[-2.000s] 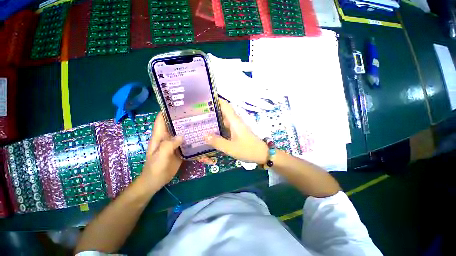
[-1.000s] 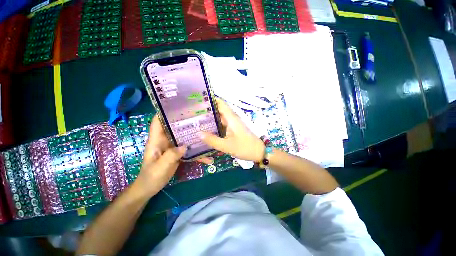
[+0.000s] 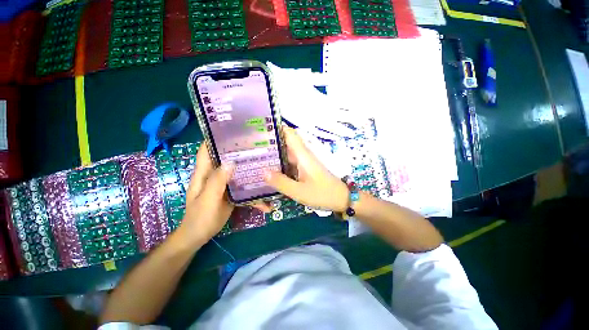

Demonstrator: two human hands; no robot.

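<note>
A lit smartphone (image 3: 240, 129) in a pale case is held upright over the bench, its screen showing a chat and a keyboard. My left hand (image 3: 210, 196) grips its lower left side, thumb at the keyboard. My right hand (image 3: 307, 174) grips its lower right side, thumb over the keys; a beaded bracelet is on that wrist. Both hands are bare. The fingers behind the phone are mostly hidden. Below and left of the phone, PCB panels (image 3: 103, 209) lie on a pink-red bubble wrap strip (image 3: 142, 200), partly covered by my left hand and forearm.
White paper sheets (image 3: 394, 97) lie right of the phone. A digital caliper (image 3: 467, 84) and a blue tube (image 3: 489, 77) are beyond them. A blue looped object (image 3: 161, 126) is left of the phone. More PCB panels (image 3: 137, 32) lie on red wrap at the back.
The view has shifted slightly. My thumbs have moved a little over the keyboard, and the chat on the screen has changed since the oldest frame. Both hands keep their hold on the phone.
</note>
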